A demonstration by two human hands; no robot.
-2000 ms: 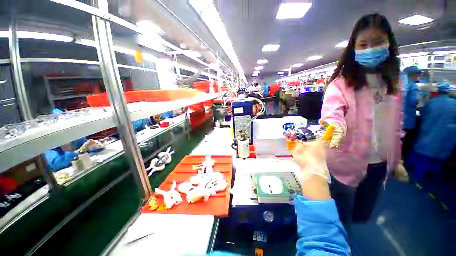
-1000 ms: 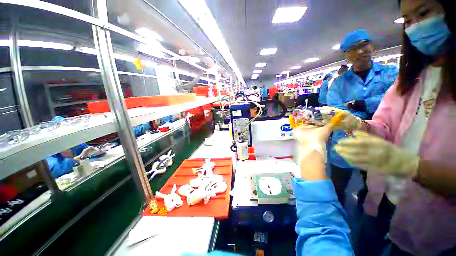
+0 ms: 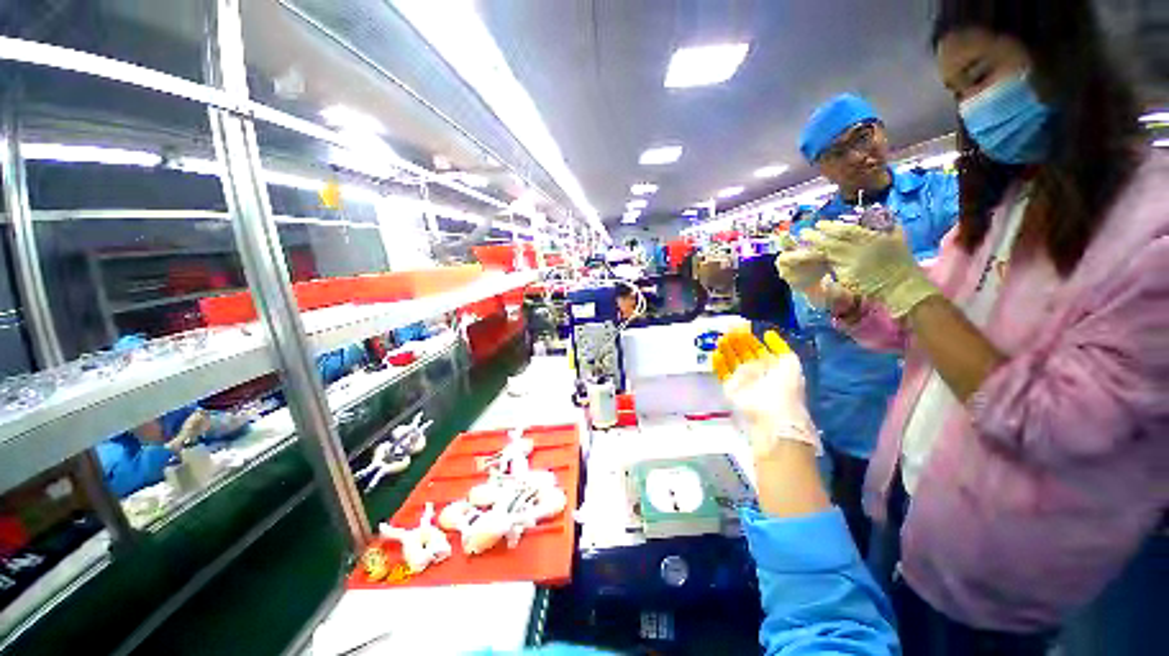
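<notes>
My right hand is raised right of centre, in a thin whitish glove with orange finger cots. Its fingers are apart and it holds nothing. My left hand is not in view. A person in pink holds a small, partly clear and dark item in gloved hands, above and right of my hand; its details are blurred. White wrapped parts lie in a pile on the red tray, left of my hand. Orange finger cots lie at the tray's near left corner.
A benchtop machine with a green-and-white plate stands right of the tray. A slim tool lies on the near white tabletop. A metal post and long shelf stand left, over the dark green conveyor. A second person in blue stands behind.
The clear and dark item has passed from my right hand to the person in pink, who now holds it higher up. My right hand has let go and is empty. The view has shifted slightly.
</notes>
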